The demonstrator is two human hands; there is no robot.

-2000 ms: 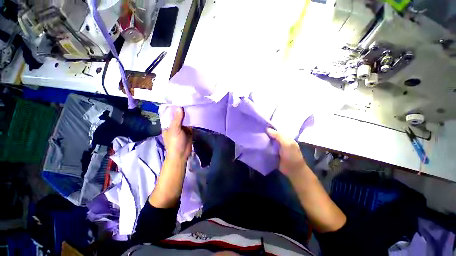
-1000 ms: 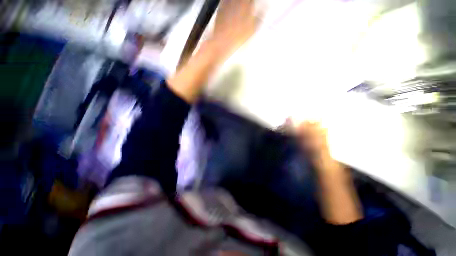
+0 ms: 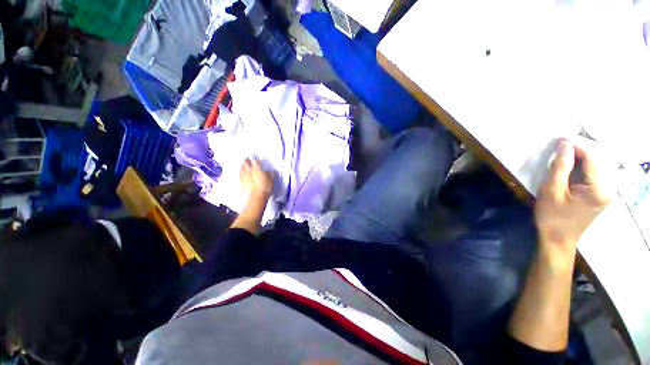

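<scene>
A pile of lilac cloth pieces (image 3: pixel 289 142), near white where it is bright, lies at my left side, below the table. My left hand (image 3: pixel 258 182) rests on the pile, fingers spread a little; I cannot tell whether it grips a piece. My right hand (image 3: pixel 570 185) is on the white table (image 3: pixel 492 78) near its front edge, thumb and fingers curled towards each other. Glare around its fingertips hides whether it holds anything. A bit of lilac cloth (image 3: pixel 646 34) shows at the far right edge.
A grey and blue crate (image 3: pixel 160 64) with dark and pale cloth stands beyond the pile. A green crate (image 3: pixel 114 16) is at the top left. A wooden piece (image 3: pixel 153 214) and a person's dark-haired head (image 3: pixel 64 285) are at the left. My jeans-clad leg (image 3: pixel 399 185) lies between pile and table.
The view has swung left and down. My left hand has moved from over the table to the cloth pile. The lilac panel that both hands held earlier is no longer between them.
</scene>
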